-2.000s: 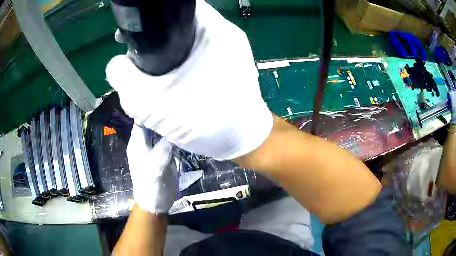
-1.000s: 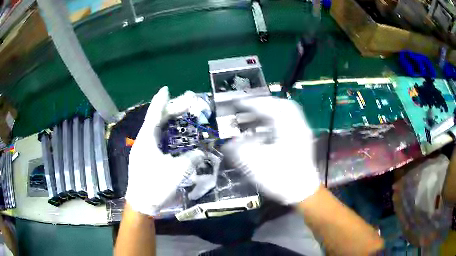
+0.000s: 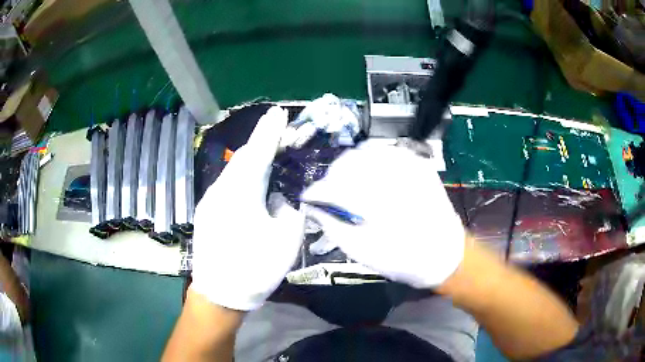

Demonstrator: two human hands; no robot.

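Note:
My left hand [image 3: 247,219], in a white glove, is over the middle of the bench, its fingers pointing up and away. My right hand [image 3: 396,215], also in a white glove, is curled close beside it. A thin bright blue strip [image 3: 343,213] shows against the right hand's fingers. Dark, blurred parts show between the hands, but their shape is mostly covered. Whether either hand grips something is hidden. The black electric screwdriver [image 3: 449,78] hangs tilted beyond the right hand, in front of the grey screw feeder [image 3: 397,109].
Several silver profiles [image 3: 145,170] with black ends lie on the pale board at left. A crumpled whitish cloth [image 3: 329,117] lies left of the feeder. A pale strip piece [image 3: 311,274] is at the bench's front edge. A green and dark-red surface [image 3: 544,223] lies at right, cardboard boxes beyond.
The raised screwdriver at the right hand two seconds ago now hangs beyond it. Since one second ago, the right hand has moved from the feeder towards the left hand. The view has shifted left.

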